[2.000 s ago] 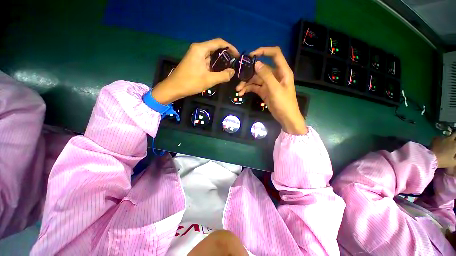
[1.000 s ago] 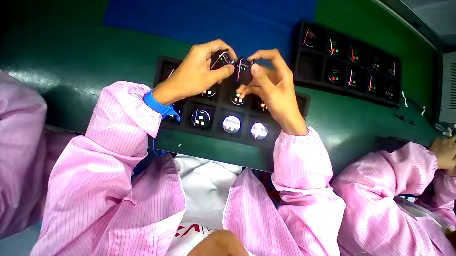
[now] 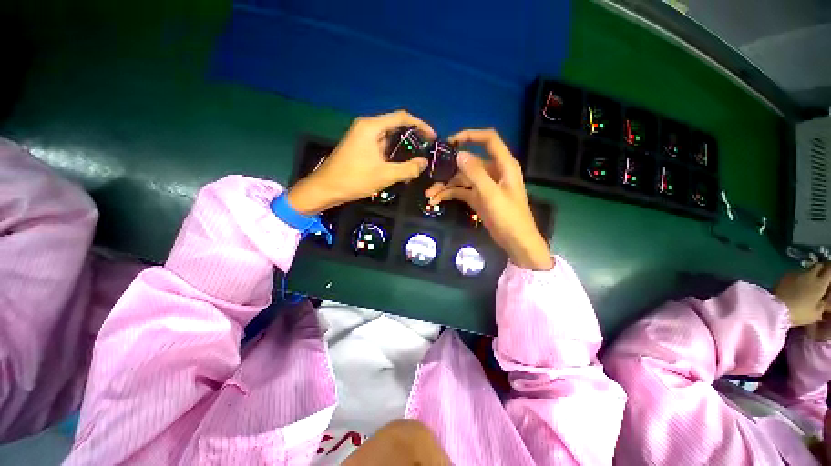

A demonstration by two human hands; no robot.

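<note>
My left hand [image 3: 369, 164], with a blue strap [image 3: 296, 217] at the wrist, holds a small black watch body [image 3: 406, 143] with a lit face. My right hand [image 3: 487, 187] holds a second watch body [image 3: 443, 160] close beside it; whether the two touch is unclear. Both are held above a black parts tray [image 3: 393, 257]. Lit units sit in its pockets, including two with nearly white faces [image 3: 421, 248]. My hands hide part of the tray's far row.
A second black tray [image 3: 553, 155] with lit units and one empty pocket lies to the right. A blue mat [image 3: 383, 55] lies beyond. Thin white-tipped leads [image 3: 726, 206] and a pale vented box [image 3: 814, 173] are far right. People in pink coats [image 3: 692, 355] sit on both sides.
The whole view has shifted, so bench, trays and hands appear lower. Both hands still hold their units close together; the right unit's face has turned slightly.
</note>
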